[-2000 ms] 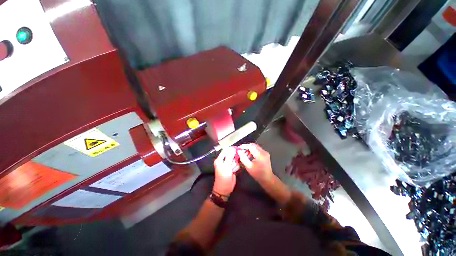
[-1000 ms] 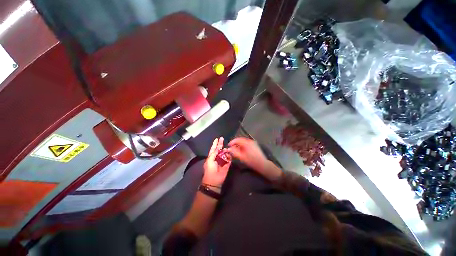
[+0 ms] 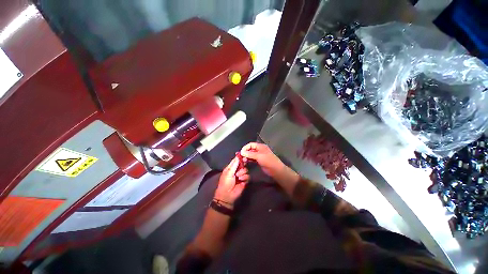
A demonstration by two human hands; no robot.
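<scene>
My left hand (image 3: pixel 231 183), bare with a dark wristband, is partly curled around dark red small pieces (image 3: pixel 240 160). My right hand (image 3: pixel 261 156) is bare; its thumb and fingertips pinch at one red piece at the left hand's fingertips. How many pieces the left palm holds cannot be told. Both hands are just below the cream bar (image 3: pixel 222 131), not touching it. The pink belt (image 3: pixel 209 115) is beside the bar on the red machine (image 3: pixel 171 69). A heap of dark red pieces (image 3: pixel 325 158) lies on the lower metal surface to the right.
A steel table (image 3: pixel 374 140) with a raised edge is at the right. It bears dark shiny metal parts (image 3: pixel 465 187) and a clear plastic bag (image 3: pixel 398 69) part-filled with parts. A brown post (image 3: pixel 289 43) stands between machine and table. A cable (image 3: pixel 171 170) loops below the arm.
Since two seconds ago, the view has shifted and the hands are farther below the bar. Since one second ago, the left fingers have curled more and the right fingertips meet them at a red piece.
</scene>
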